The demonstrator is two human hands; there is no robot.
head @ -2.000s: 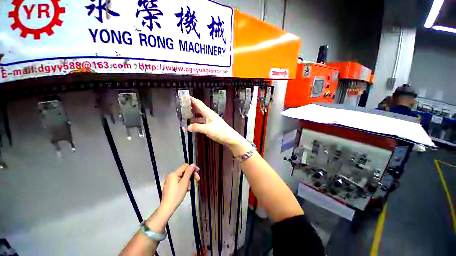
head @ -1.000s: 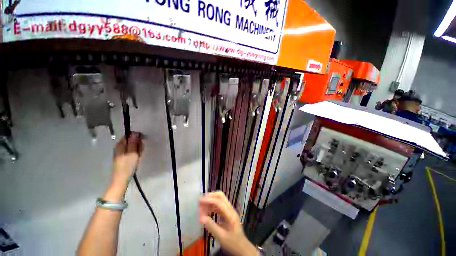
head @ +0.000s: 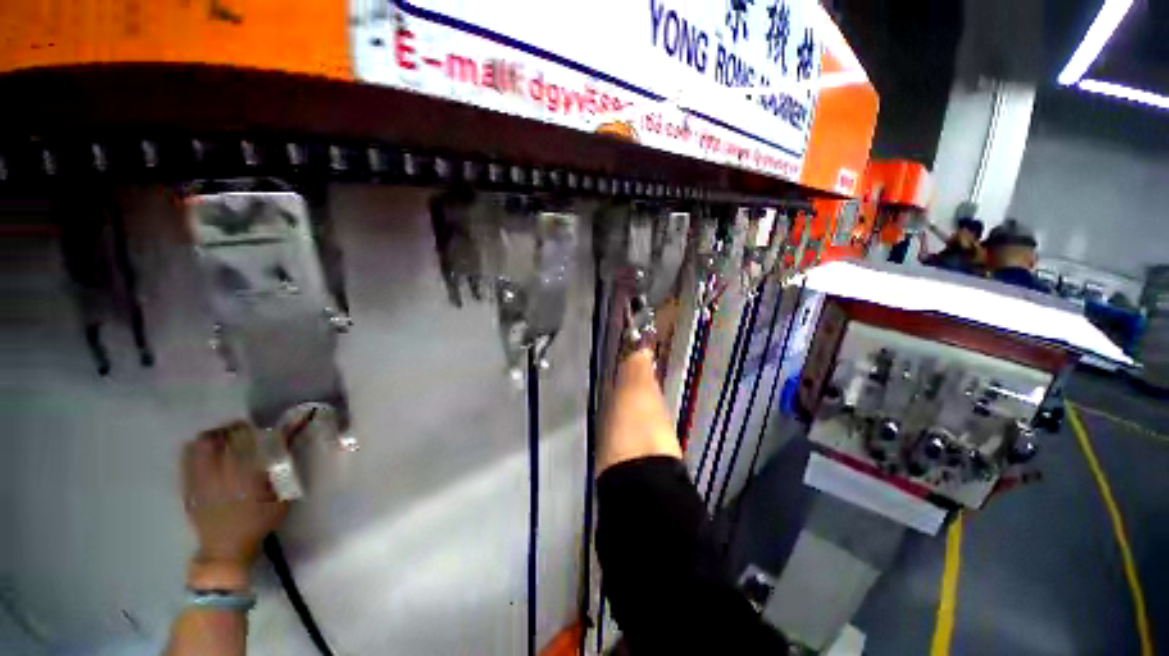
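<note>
My left hand (head: 228, 490) holds a thin black strap (head: 295, 592) at the lower prongs of a large silver hanging clip (head: 263, 288) at the left. The strap hangs down below the hand, and a short dark tip shows between the prongs. My right hand (head: 636, 331) is raised at another silver clip (head: 645, 263) near the centre. It is small and blurred, and its fingers are partly hidden among the clips; whether it holds anything cannot be told.
A black strap (head: 533, 513) hangs from the clip between my hands, with more straps to the right. The chain (head: 385, 164) runs above under the orange-and-white beam (head: 167, 36). A red-framed machine (head: 929, 417) stands at the right. Two people (head: 1013, 254) are beyond.
The view has shifted left along the machine. My left hand has moved with a strap to the large left clip. My right hand, low and open a second ago, is now raised at a clip.
</note>
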